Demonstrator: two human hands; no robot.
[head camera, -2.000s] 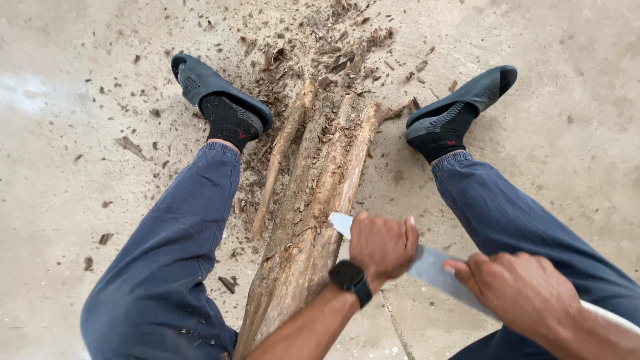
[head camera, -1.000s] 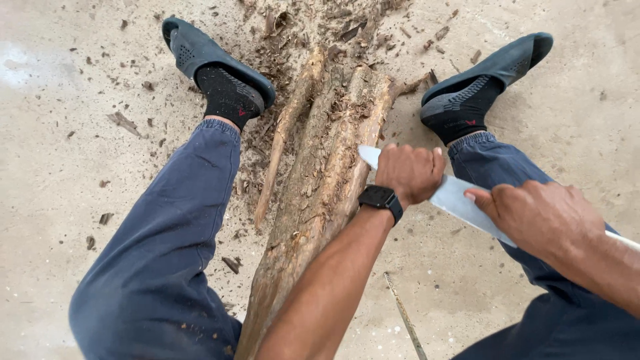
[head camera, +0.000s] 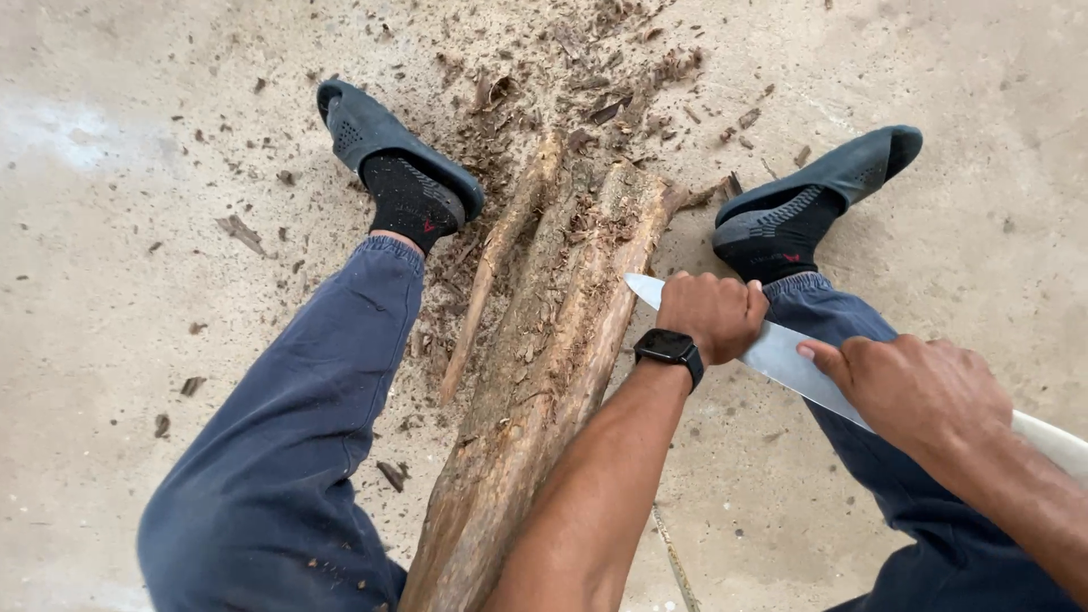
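Note:
My left hand (head camera: 714, 316), with a black watch on its wrist, is closed around the blade of a large knife (head camera: 786, 361) near its tip. The blade's pointed end sticks out past my fingers, by the right edge of a rough log (head camera: 544, 365). Farther back on the same knife, my right hand (head camera: 922, 391) grips the blade near its pale handle; the thumb lies on the flat of the blade. The log runs between my legs, its surface ridged and partly stripped, with loose bark shreds on it. Whether the edge touches the wood cannot be told.
Bark chips (head camera: 586, 85) lie scattered over the concrete floor (head camera: 960, 280), thickest beyond the log's far end. My feet in dark slides (head camera: 399, 144) stand either side. A side branch (head camera: 501, 246) lies along the log's left. A thin strip (head camera: 676, 561) is on the floor at the bottom.
Both hands keep their grip on the knife. Between the first frame and the second, the knife and hands moved away from the log's middle toward its right side.

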